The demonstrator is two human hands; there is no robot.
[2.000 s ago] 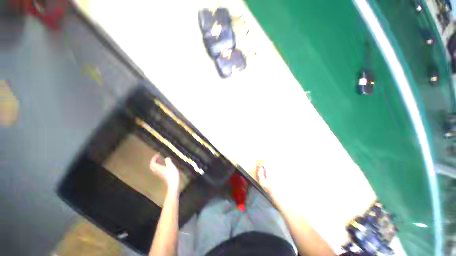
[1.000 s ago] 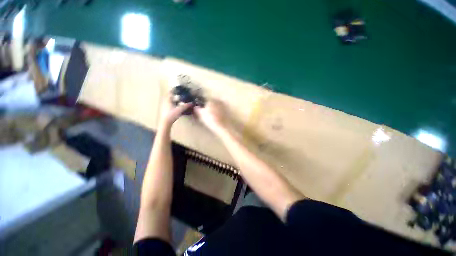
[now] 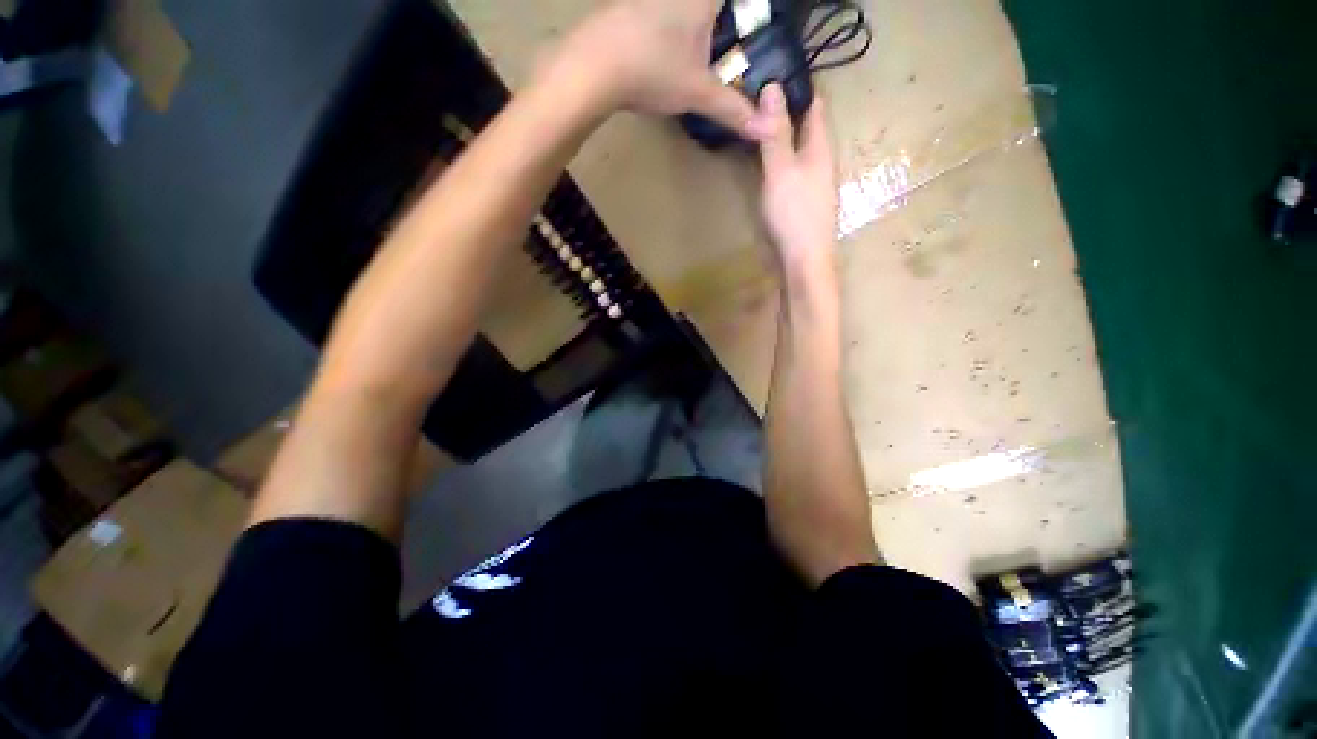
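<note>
A small cluster of black corded units with whitish-yellow labels is at the top edge of the view, over the cardboard-covered bench. Thin black leads loop out on its right side. My left hand grips the cluster from the left and covers part of it. My right hand holds its lower side with the fingertips. The two hands meet at the units. The far end of the cluster is cut off by the frame edge.
A black tote with a row of units stands left of the bench, partly behind my left arm. A pile of units lies at the bench's lower right. The green conveyor carries a unit. Cartons stand lower left.
The view has turned and come closer. Two seconds ago my hands were apart, the left over the tote; one second ago both were at a cluster on the bench, and they still hold units now.
</note>
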